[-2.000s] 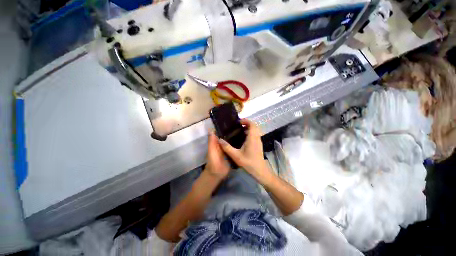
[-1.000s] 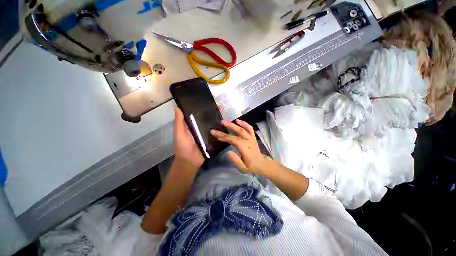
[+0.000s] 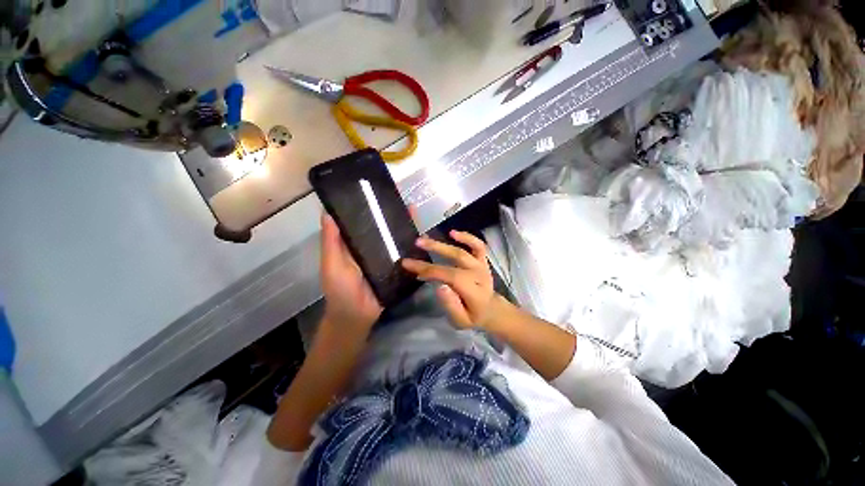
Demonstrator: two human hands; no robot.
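A black smartphone [image 3: 365, 223] is in front of me, over the table's front edge, its dark screen up with a bright white reflection on it. My left hand [image 3: 347, 271] holds it from its left side and from below. My right hand [image 3: 462, 278] is at the phone's lower right, its fingers bent and apart, with fingertips at or just over the screen's edge. I cannot tell whether they touch. The right hand holds nothing that I can see.
Scissors [image 3: 379, 106] with red and yellow handles lie beyond the phone. The sewing machine's needle area [image 3: 228, 142] is lit at the left. Snips [image 3: 529, 74] and a black pen [image 3: 566, 23] lie at upper right. White ruffled bundles [image 3: 654, 275] are piled at right, brown fabric [image 3: 806, 85] behind.
The view has come closer and shifted. The phone, first upright between both hands, now lies flatter in my left hand. My right hand has moved to its lower right side.
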